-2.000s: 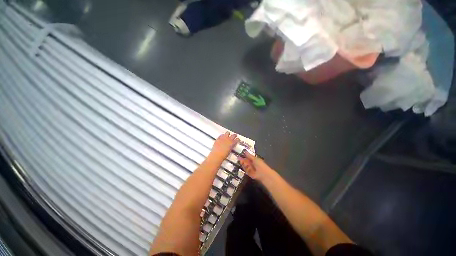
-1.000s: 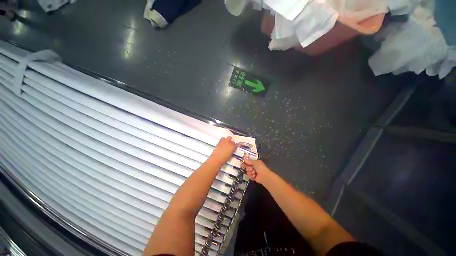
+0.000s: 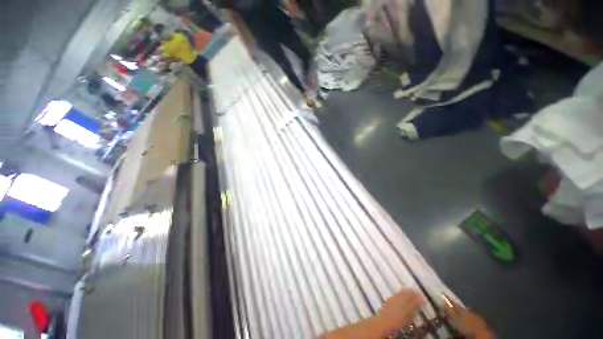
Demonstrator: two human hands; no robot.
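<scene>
A long rack of parallel white strips (image 3: 291, 218) runs from the lower edge away to the upper middle. A pale cross strap (image 3: 294, 119) lies over the strips farther up. My left hand (image 3: 402, 310) rests at the near end of the strips, by small dark end fittings (image 3: 423, 328). My right hand (image 3: 471, 323) is at the rack's near right corner, partly cut off by the lower edge. Both hands are blurred; whether either grips a strip cannot be told.
A second long rack (image 3: 132, 265) stands to the left. White cloth (image 3: 568, 145) is at the right edge. A navy-and-cream pile (image 3: 449, 109) and a grey-white bundle (image 3: 344, 56) lie beyond the floor arrow (image 3: 489, 237). A person in yellow (image 3: 178, 48) is far off.
The view has swung up and left along the rack, bringing the second rack and distant workshop into sight. The hands now appear at the lower edge, still at the rack's near corner.
</scene>
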